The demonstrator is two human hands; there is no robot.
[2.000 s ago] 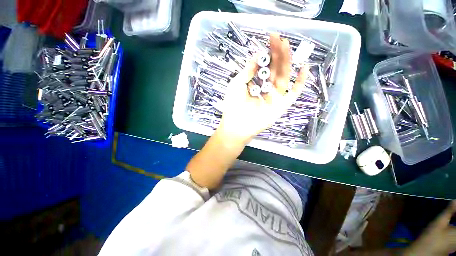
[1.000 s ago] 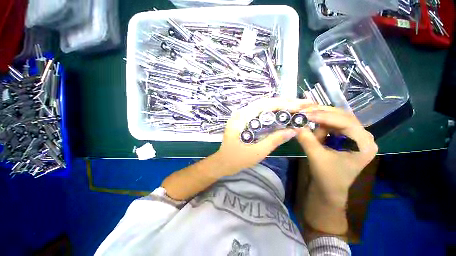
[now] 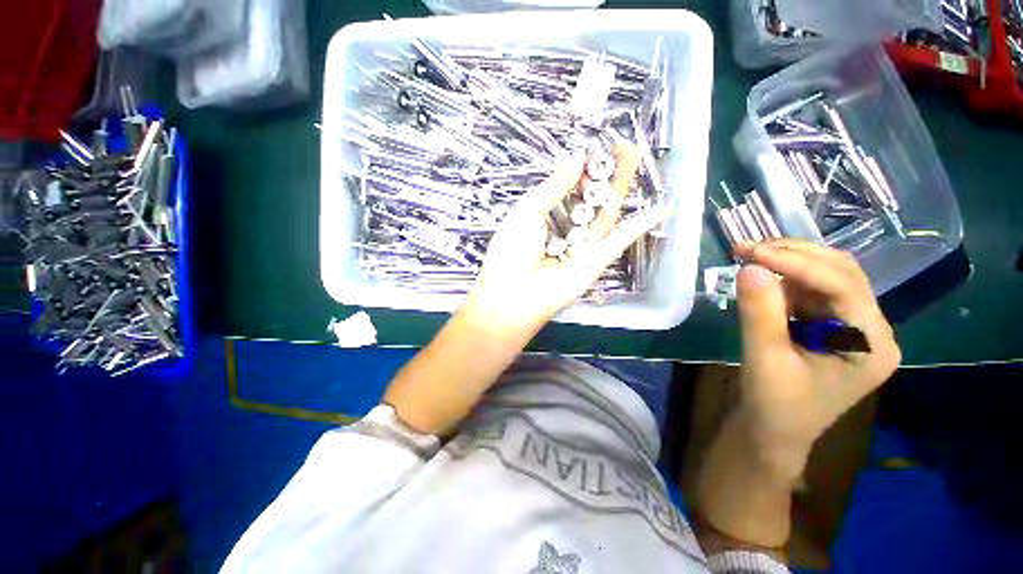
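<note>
My left hand (image 3: 533,247) is palm up over the front part of the white translucent tub (image 3: 342,168). It holds several metal shafts (image 3: 583,211) whose round ends face up and look white in glare. My right hand (image 3: 808,336) is to the right, in front of the small clear box. It is closed around a short dark blue stick, likely a marker pen (image 3: 830,334). Its fingertips are near a small row of shafts (image 3: 745,218) on the bench; whether they touch is unclear.
The tub is heaped with silver shafts. A tilted clear box (image 3: 937,213) with fewer pieces is at right. A blue bin (image 3: 185,269) of grey-bodied shafts is at left. Clear boxes (image 3: 230,67) and red bins (image 3: 948,56) are behind. A paper scrap (image 3: 355,330) lies by the bench edge.
Since one second ago, my right hand has moved away from the shafts, to the right. My left hand has moved over the tub. The view has shifted slightly.
</note>
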